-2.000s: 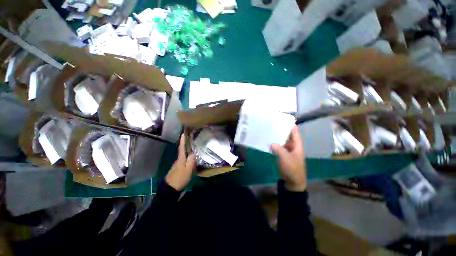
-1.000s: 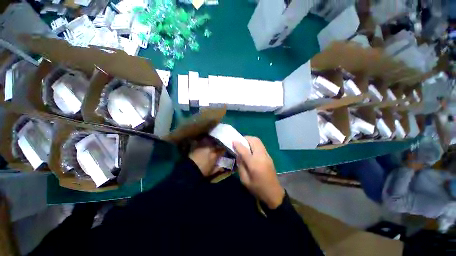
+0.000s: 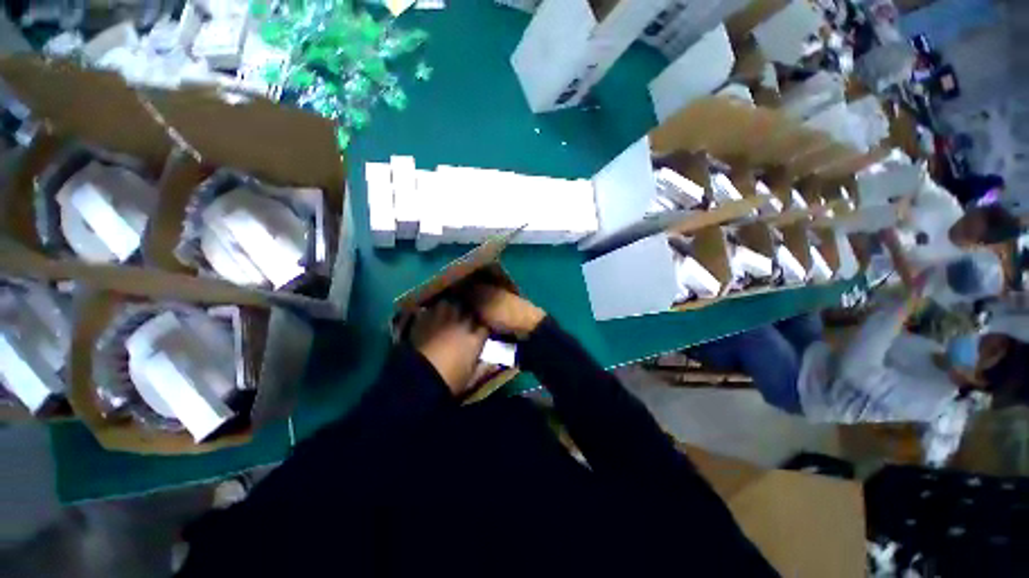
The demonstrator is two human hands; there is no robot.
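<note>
An open retail box [image 3: 457, 271], brown inside, stands at the table's front edge before me. Both my hands are inside its opening. My left hand [image 3: 448, 342] is at the left part of the opening, fingers hidden in the box. My right hand [image 3: 508, 312] reaches in from the right, fingers also hidden. A small white piece [image 3: 497, 352] shows in the box below my hands. Whether either hand grips anything cannot be seen. A row of small white accessory boxes [image 3: 497, 203] lies just beyond.
Open retail boxes with wrapped products [image 3: 243, 237] stand at left. More open boxes [image 3: 643, 271] stand in two rows at right. A green heap [image 3: 339, 57] and a white pile [image 3: 214, 40] lie beyond. A person [image 3: 869, 361] is at far right; a black crate [image 3: 948, 525] is lower right.
The flat white printed piece held by my right hand earlier has gone out of sight at the box. My right hand has moved left into the box. The view has shifted right.
</note>
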